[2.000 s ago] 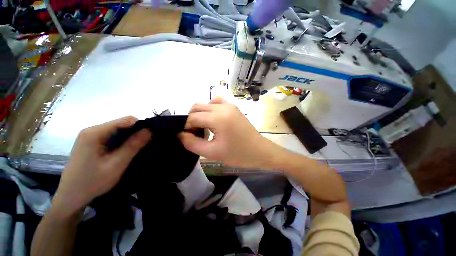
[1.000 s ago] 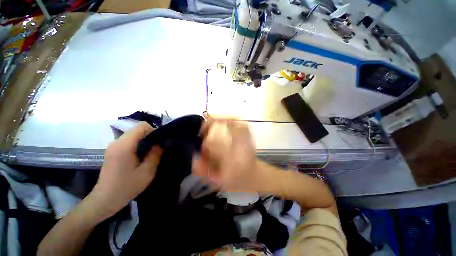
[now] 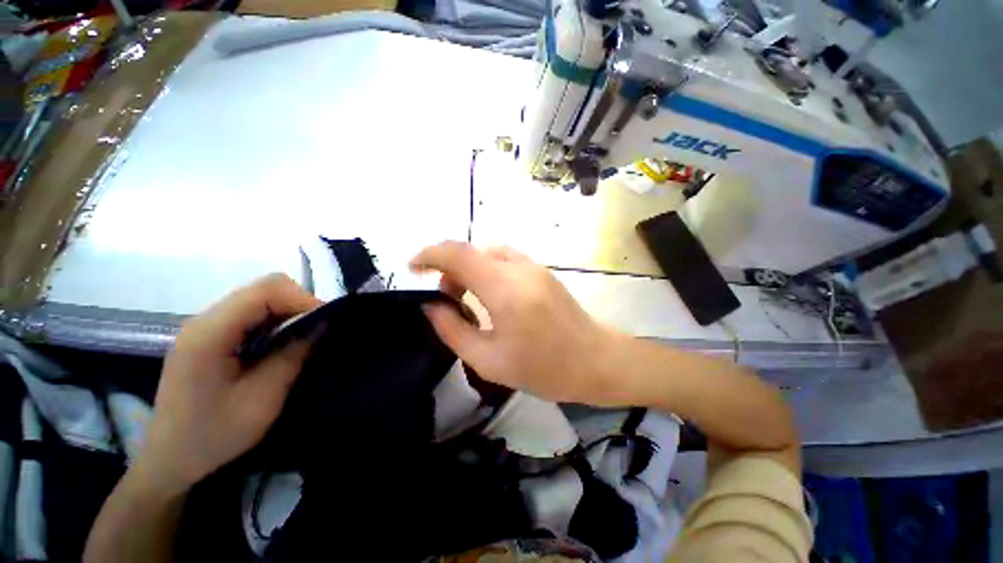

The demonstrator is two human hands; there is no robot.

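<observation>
A black panel (image 3: 368, 385) hangs from my two hands at the table's front edge, its top edge stretched between them. My left hand (image 3: 237, 368) grips the edge at the left, fingers folded over it. My right hand (image 3: 511, 319) holds the right end of the edge between thumb and fingers, the index finger lifted. A small grey and black end of cloth (image 3: 335, 264) lies on the table just behind the edge. Light grey and black garment parts (image 3: 539, 429) lie bunched on my lap.
The white sewing machine (image 3: 759, 165) with a blue stripe stands at the right, its needle area lit. A black smartphone (image 3: 689, 267) with a pale cable lies on its bed. A grey cloth strip (image 3: 319, 24) lies along the table's back. Brown tape (image 3: 110, 143) covers the left side.
The black edge, folded in a curve a second ago, is now stretched straighter between my hands. My right hand, blurred then, is steady and clear. The small grey and black end shows more upright.
</observation>
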